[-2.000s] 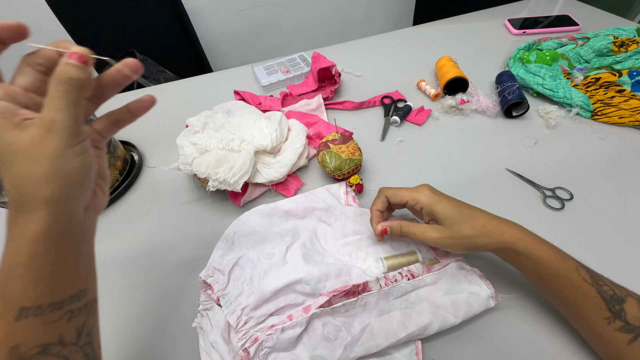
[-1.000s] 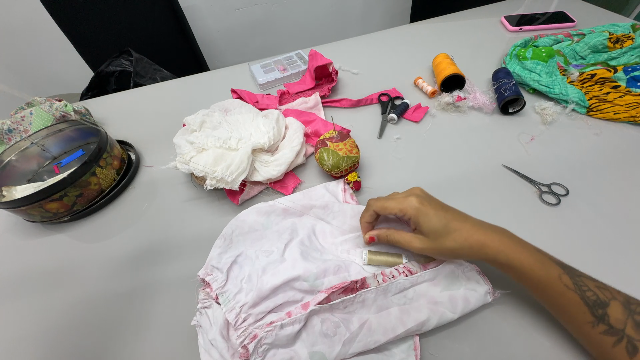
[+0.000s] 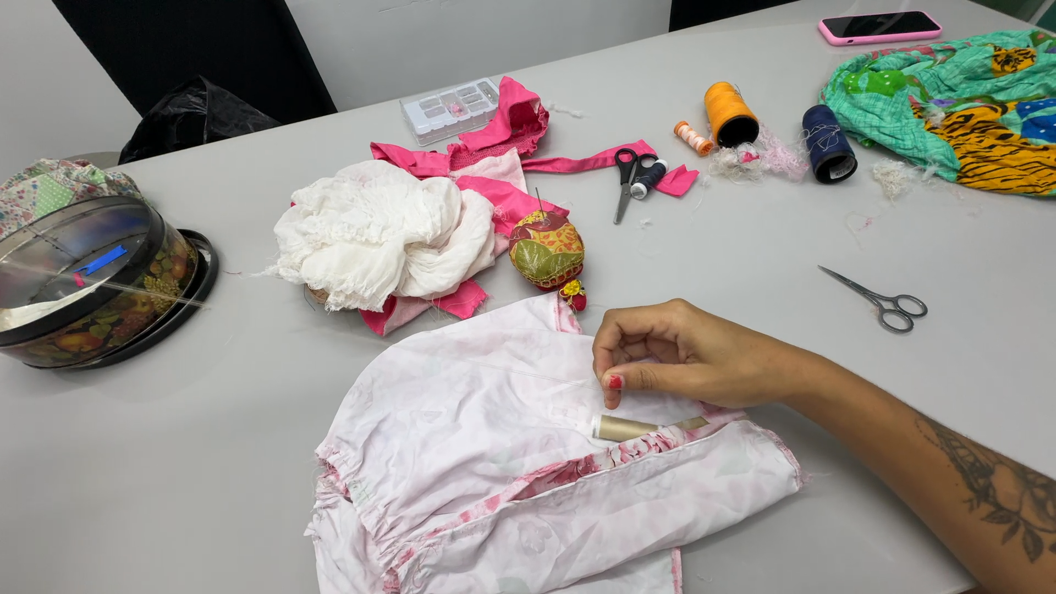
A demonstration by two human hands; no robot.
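Note:
My right hand (image 3: 668,355) hovers over or rests on pale pink-and-white fabric (image 3: 462,412), thumb near the curled fingertips. A faint thread seems to run leftward from the fingertips. Just below them, a spool of beige thread (image 3: 629,428) lies on its side on the fabric, beside a ruffled pink printed edge. Above the fabric sits a patterned pincushion (image 3: 546,252) with a needle standing in it. To the right, small metal scissors (image 3: 879,301) lie slightly open on the table. My left hand is out of view; whether it holds the needle cannot be seen.
White gathered cloth (image 3: 379,231) and bright pink fabric (image 3: 577,162) lie behind. Black-handled scissors (image 3: 627,181), an orange thread cone (image 3: 730,115), a navy cone (image 3: 827,144), a clear plastic case (image 3: 450,111), a phone (image 3: 879,28), green printed cloth (image 3: 891,99) and a round tin (image 3: 107,305) surround them.
My left hand, seen two seconds ago raised at the left with a needle between its fingers, has left the view. My right hand stays near the spool.

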